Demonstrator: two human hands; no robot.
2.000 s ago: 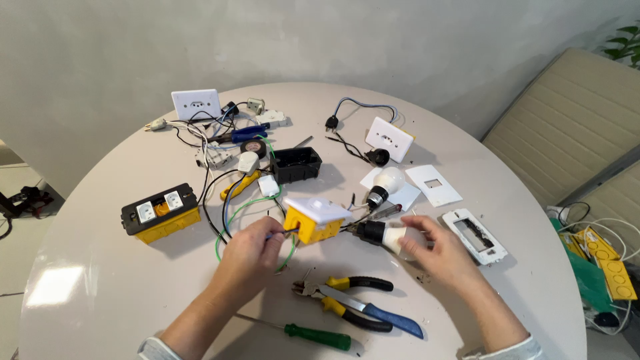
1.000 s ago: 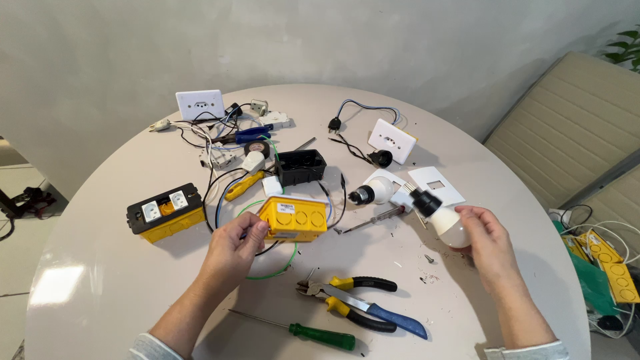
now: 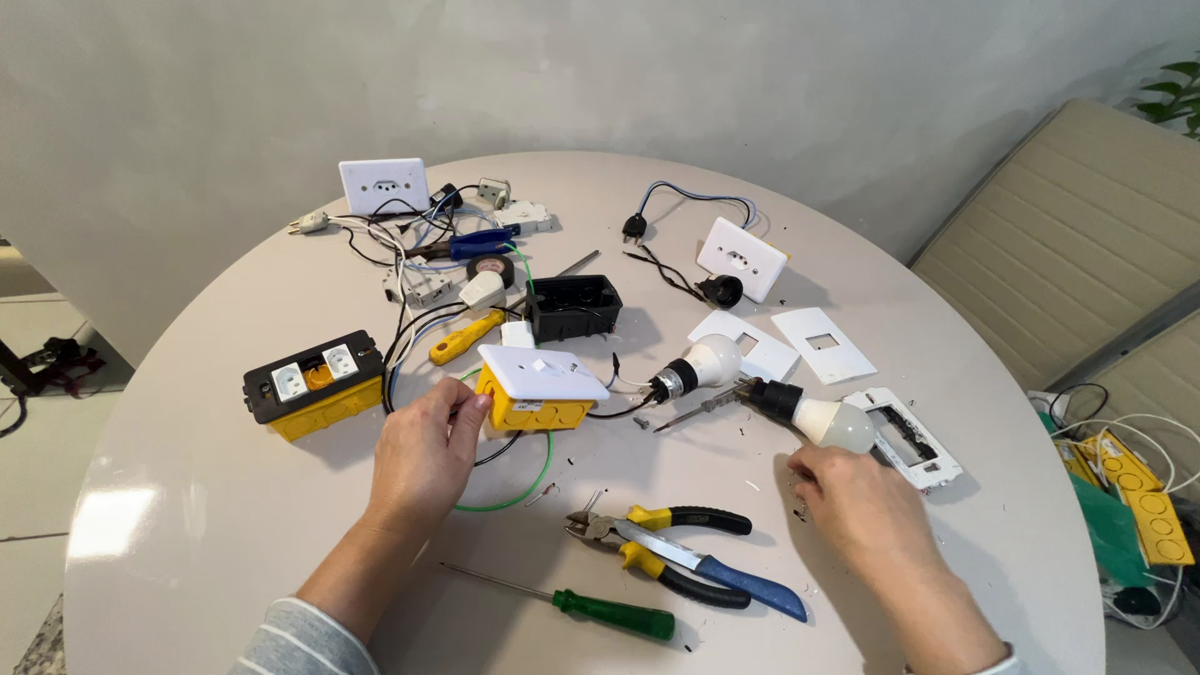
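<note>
My left hand (image 3: 431,459) grips the left end of a yellow electrical box (image 3: 536,412), which carries a white switch plate (image 3: 544,373) on top. Low over the table at the right is my right hand (image 3: 858,506), its curled fingers just below a white light bulb (image 3: 837,425) in a black plug-in socket (image 3: 776,398); whether they touch is unclear. A second bulb (image 3: 714,360) lies with its black lamp holder (image 3: 675,379) to the right of the box, and a thin black wire runs between holder and box. A green wire (image 3: 534,487) curves below the box.
Cutting pliers (image 3: 647,544), a blue-handled knife (image 3: 750,586) and a green screwdriver (image 3: 614,614) lie in front. A black-topped yellow outlet box (image 3: 323,398) sits left. Behind are a black box (image 3: 574,319) and tangled wires; white cover plates (image 3: 825,345) and a mounting frame (image 3: 905,436) lie right.
The bulb with the black plug-in socket, held up in my right hand a second ago, now rests on the table. My left hand has turned the yellow box so its white plate faces up.
</note>
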